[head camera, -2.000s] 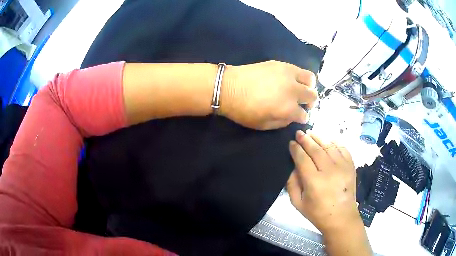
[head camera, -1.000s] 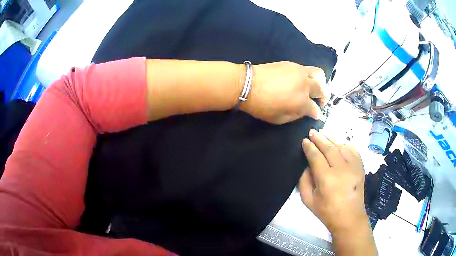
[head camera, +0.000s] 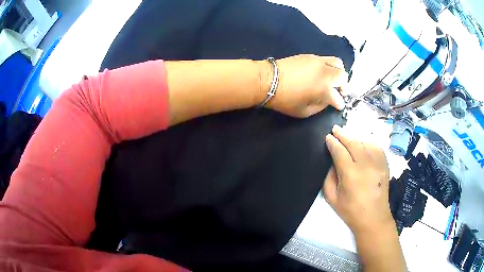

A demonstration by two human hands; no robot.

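Observation:
A large black garment piece [head camera: 228,175] spreads from the lap over the table, its right edge at the presser foot [head camera: 347,101]. My left hand [head camera: 309,85], with a bracelet on the wrist, lies across the cloth. Its fingers are curled on the edge right beside the foot. My right hand [head camera: 363,178] is just below, fingertips on the cloth edge and thumb against it. The fingers hide what lies under them; no label can be made out at the needle.
The white sewing machine head [head camera: 419,48] stands at upper right, with a grey-blue cylinder [head camera: 402,139] below it. Black label stacks [head camera: 407,199] lie right of my right hand, near a dark phone [head camera: 466,248]. A ruler strip [head camera: 318,256] runs along the front edge. A blue crate [head camera: 33,98] is at left.
Both hands and the cloth edge have shifted right in the picture, then slightly up. My left fingers are closer to the foot than two seconds ago. Both hands stay on the cloth.

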